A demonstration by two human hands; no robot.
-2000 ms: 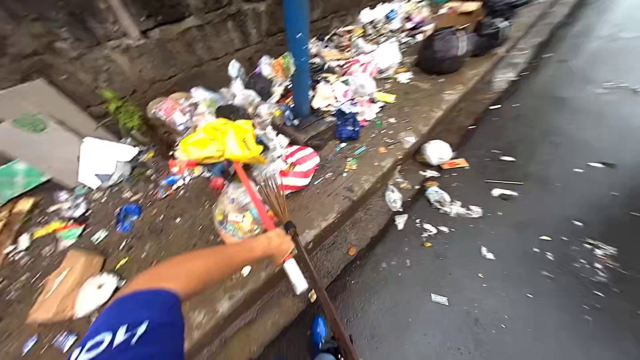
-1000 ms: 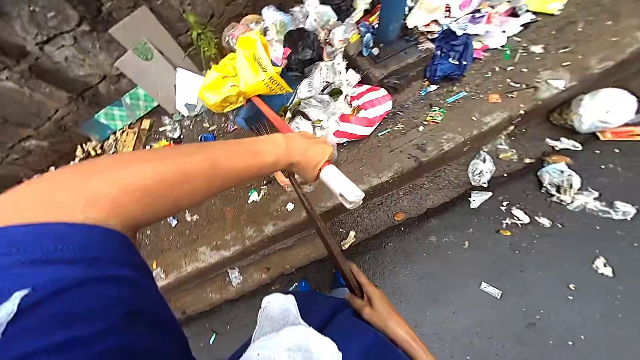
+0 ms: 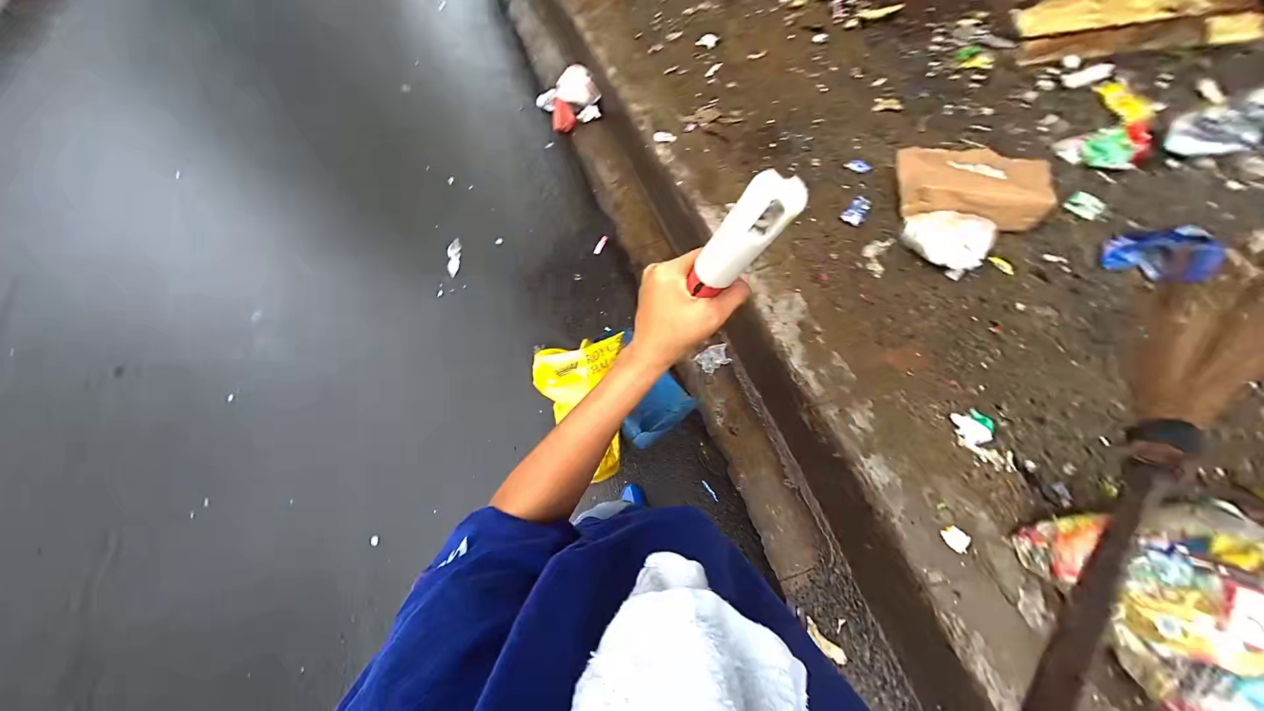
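My left hand [image 3: 683, 308] is closed around a handle with a white plastic end [image 3: 750, 229] and a red shaft, held over the kerb. Below that hand a blue dustpan [image 3: 656, 410] is partly seen, with a yellow plastic bag [image 3: 578, 370] bearing writing at its side. At the right, a stick broom [image 3: 1190, 346] with a dark wooden handle [image 3: 1096, 592] slants over the dirt, its bristles blurred and pointing up. My right hand is out of view, and the broom handle runs off the bottom edge.
A concrete kerb [image 3: 790, 474] runs diagonally beside the wet road [image 3: 296, 395]. Litter lies on the dirt: flattened brown cardboard [image 3: 987, 183], a blue wrapper [image 3: 1165, 254], a bag of mixed rubbish [image 3: 1195, 602]. A white and red bag [image 3: 575, 89] rests by the kerb.
The view has swung strongly to the left along the road. The yellow bag, earlier over the litter on the dirt, is now above the road. My right hand has left the view.
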